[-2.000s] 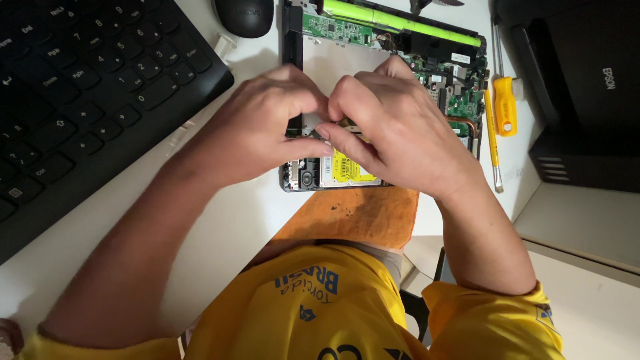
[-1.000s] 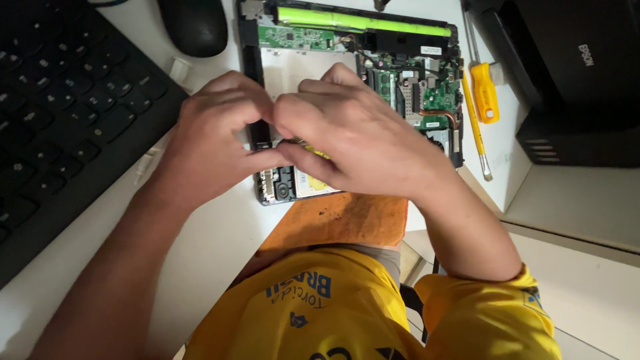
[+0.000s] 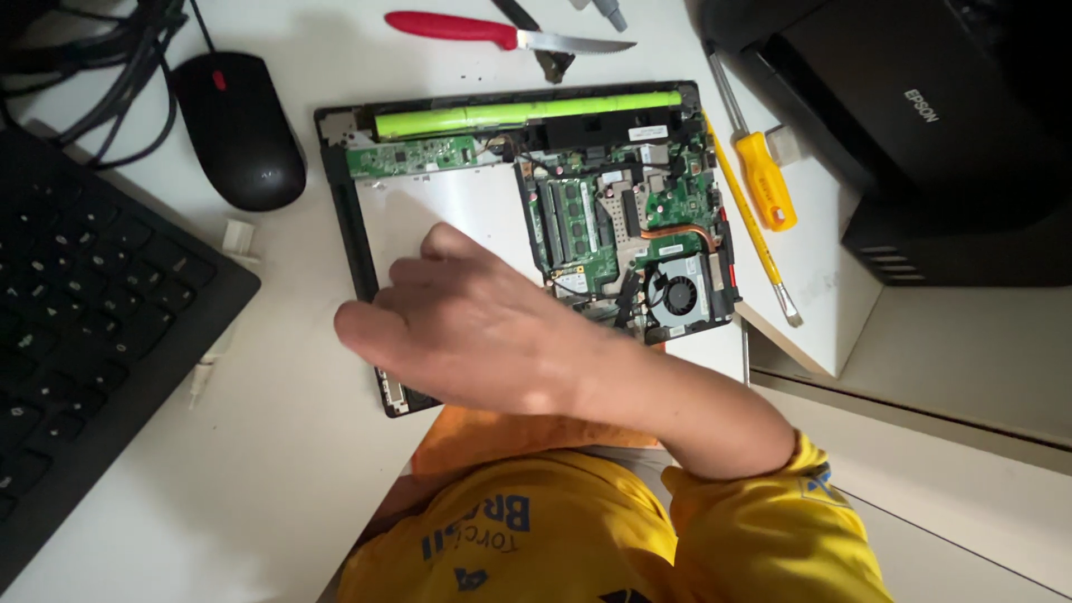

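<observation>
An opened laptop base [image 3: 343,209] lies on the white table, its inside exposed. Along its top edge runs a bright green battery pack [image 3: 528,113]. Green circuit board [image 3: 682,197], memory modules [image 3: 578,219], a copper heat pipe [image 3: 682,230] and a cooling fan [image 3: 679,295] show on its right side. My right hand [image 3: 469,327] is over the lower left part of the base with its fingers curled; whether something is between them is hidden. It covers the area where a drive would show. My left hand is out of view.
A black keyboard [image 3: 92,335] and a mouse [image 3: 243,130] are at left. A red-handled serrated knife [image 3: 511,35] lies beyond the laptop. Right of it are a yellow-handled screwdriver [image 3: 764,180], a yellow paintbrush [image 3: 754,234] and a black Epson printer [image 3: 921,142].
My left hand has left the view; both hands were together over the laptop's lower left part before. My right hand remains there. The view has shifted, showing the whole knife.
</observation>
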